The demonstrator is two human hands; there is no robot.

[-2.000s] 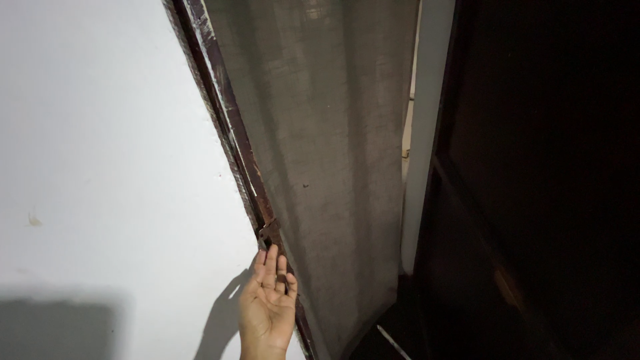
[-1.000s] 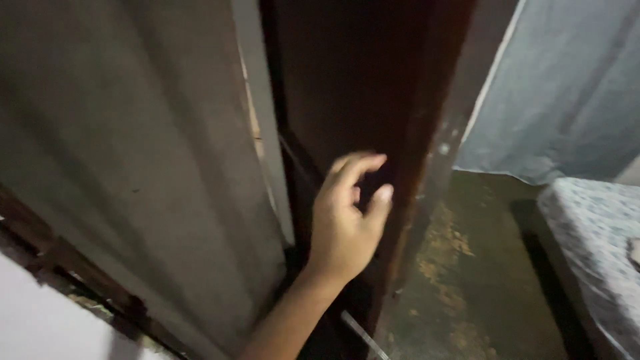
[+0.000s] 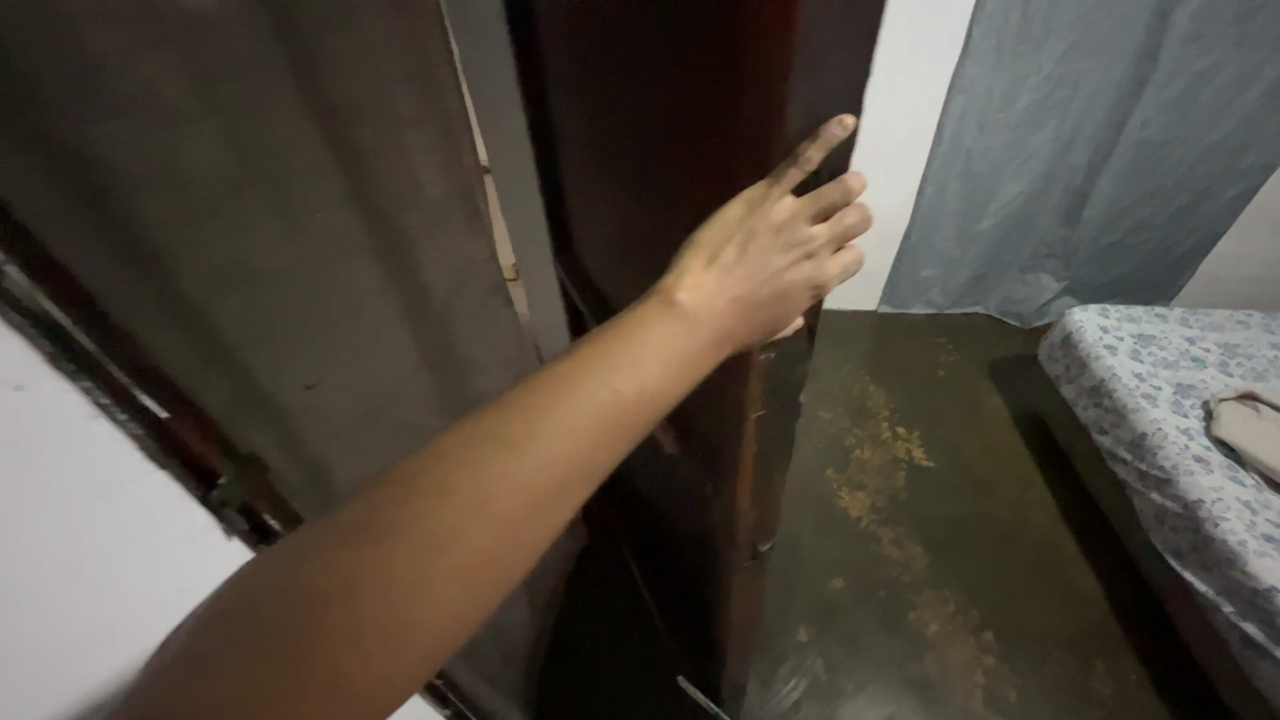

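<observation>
My left hand (image 3: 775,255) reaches in from the lower left, its back toward me. The fingers bend over the free edge of a dark brown wooden door (image 3: 660,130), one finger sticking out upward along it. A thumb tip shows low on the near side. Left of the door hangs a grey-brown curtain (image 3: 250,200), behind my forearm. My right hand is out of the frame.
A worn door frame (image 3: 190,450) and white wall (image 3: 70,520) are at the left. Beyond the door are a stained dark floor (image 3: 930,480), a blue-grey curtain (image 3: 1060,150) and a bed with a floral sheet (image 3: 1150,400).
My left hand was at the metal latch piece on the frame, then in front of the door with fingers apart; now it is at the door's edge. The view has swung right.
</observation>
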